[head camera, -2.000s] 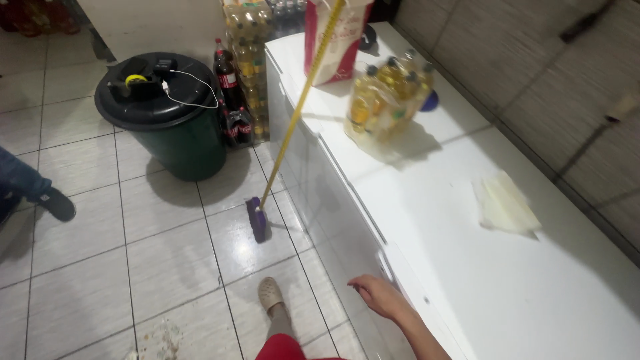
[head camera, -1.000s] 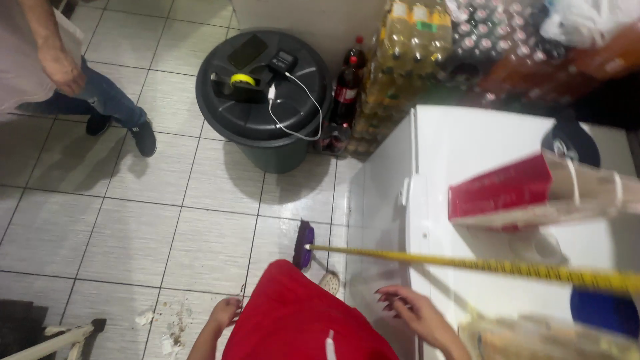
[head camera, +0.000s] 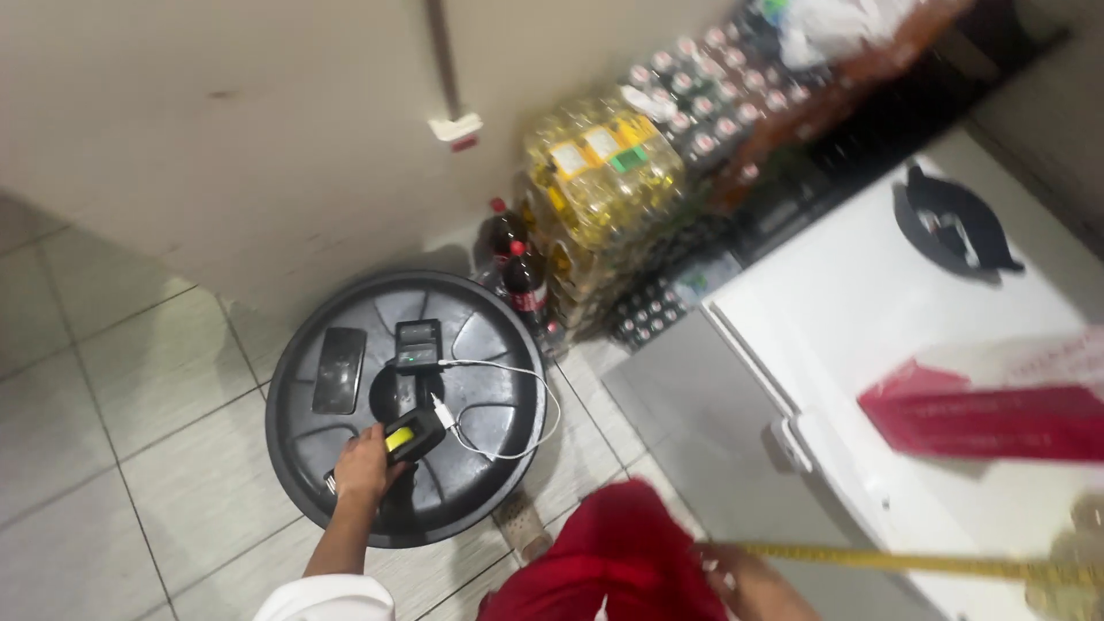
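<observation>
My left hand (head camera: 366, 464) has its fingers on a black device with a yellow part (head camera: 401, 438), over the near left side of a round black plastic lid (head camera: 487, 323). A dark phone-like slab (head camera: 338, 371) and a black two-bay charger (head camera: 418, 345) lie on the lid. A white cable (head camera: 539, 379) runs from the charger and loops back, its plug beside the device. My right hand (head camera: 733, 580), blurred at the lower right, is against a yellow broom handle (head camera: 897, 559); whether it grips is unclear. The broom's head is hidden.
Cola bottles (head camera: 524, 280) and shrink-wrapped bottles of yellow liquid (head camera: 604, 168) stand behind the lid, with stacked capped bottles (head camera: 703, 103) beyond. To the right, a white chest freezer (head camera: 811, 336) holds a red-and-white bag (head camera: 992, 414) and a black dish-like object (head camera: 953, 226).
My left hand has moved from beside the red garment to the black device on the lid. The view has shifted strongly; the other person seen earlier is out of view.
</observation>
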